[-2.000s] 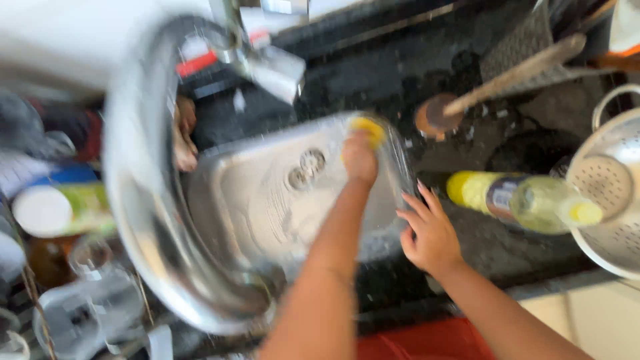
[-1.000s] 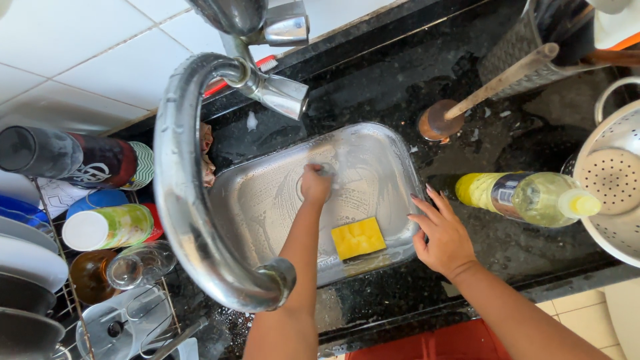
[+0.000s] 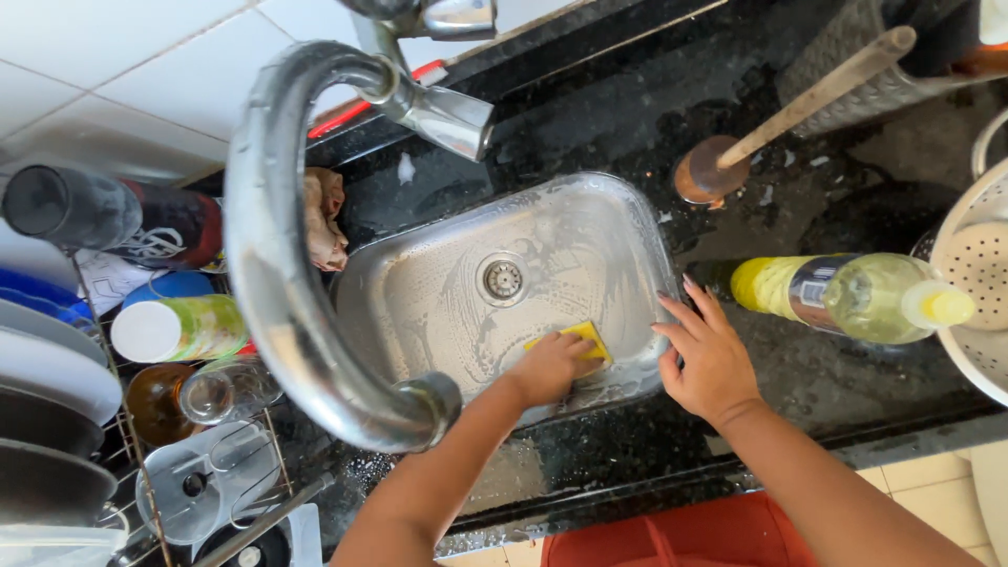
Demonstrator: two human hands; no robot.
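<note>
My left hand [image 3: 553, 367] lies on a yellow sponge [image 3: 592, 343], its fingers spread over it and pressing it against the near side of the stainless steel sink basin [image 3: 425, 291]. Wet, soapy streaks cover the basin around the drain strainer [image 3: 503, 279]. My right hand [image 3: 703, 354] holds nothing; its fingers are apart and the tips touch the right rim of the basin. Just right of that hand a bottle of yellow liquid [image 3: 846, 298] lies or leans over the black counter. A chrome faucet [image 3: 272, 236] arches over the basin's left side.
On the left stands a wire dish rack [image 3: 126, 441] with plates, a dark bottle [image 3: 110, 216], a green canister [image 3: 181, 328] and glasses. A plunger [image 3: 713, 169], a white colander [image 3: 976, 276] and a red-handled brush [image 3: 378, 98] are around the black granite counter [image 3: 598, 102].
My left hand has moved from the drain down to the sponge, which lay apart from it one second ago. My right hand stays at the basin's right rim.
</note>
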